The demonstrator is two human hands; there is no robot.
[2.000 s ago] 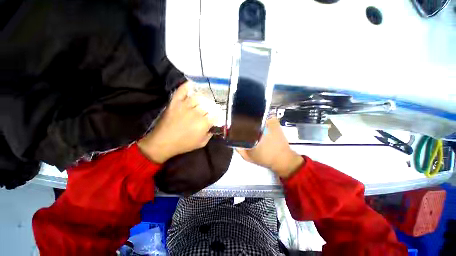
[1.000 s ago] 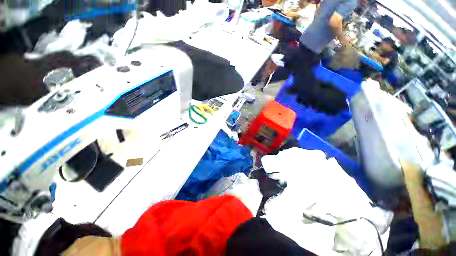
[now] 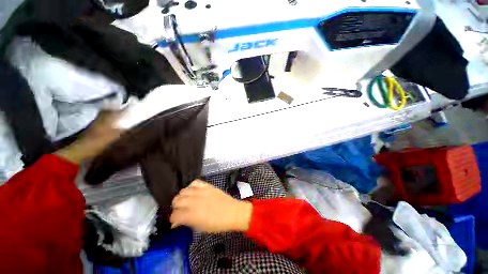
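A dark brown and white garment [image 3: 179, 144] lies over the table's front edge, left of the white sewing machine's needle area [image 3: 206, 75]. Its brown part hangs down toward my lap. My left hand [image 3: 104, 131] is blurred and lies on the white cloth at the left; whether its fingers grip is unclear. My right hand [image 3: 206, 208] is at the lower end of the hanging brown cloth, below the table edge, fingers curled against it; the fingertips are partly hidden.
A phone [image 3: 259, 88], tan card [image 3: 285, 97], black snips [image 3: 342, 92] and green and yellow loops [image 3: 386, 92] lie on the table [image 3: 251, 131]. Dark cloth [image 3: 436, 61] lies right of the machine. Blue cloth [image 3: 342, 160] and a red plastic stool or crate [image 3: 433, 174] are below right.
The view has swung back from the right side to the machine and lap. Both hands now show; the brown cloth hangs between them.
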